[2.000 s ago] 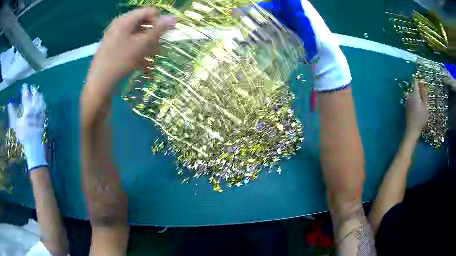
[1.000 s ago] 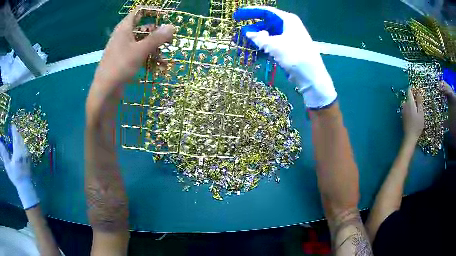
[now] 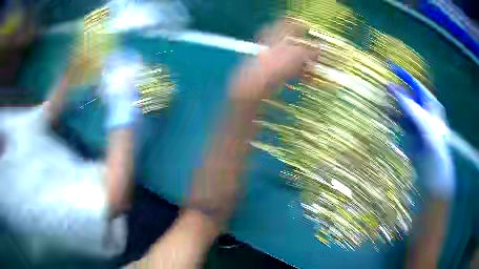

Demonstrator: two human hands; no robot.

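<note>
The view is heavily blurred. My left hand (image 3: 281, 58), bare, is closed on the upper left part of a gold grid frame (image 3: 294, 118). The frame hangs above a wide heap of small gold and silvery parts (image 3: 362, 215) and is hard to tell from it. My right hand (image 3: 428, 123), in a white glove with blue fingers, is at the right side of the frame and heap. Its fingers are smeared, and I cannot tell whether they touch the frame.
More gold frames (image 3: 402, 55) lie beyond the heap. At left, a neighbour in white has a gloved hand (image 3: 122, 86) by a smaller heap (image 3: 155, 89), with a gold frame (image 3: 96, 39) beside it. A pale strip (image 3: 220, 42) crosses the green bench. A blurred white shape is at the upper left.
The view has swung left, so the heap and both my hands now appear further right, and the left neighbour shows more. The right neighbour is out of view. My left hand still holds the frame.
</note>
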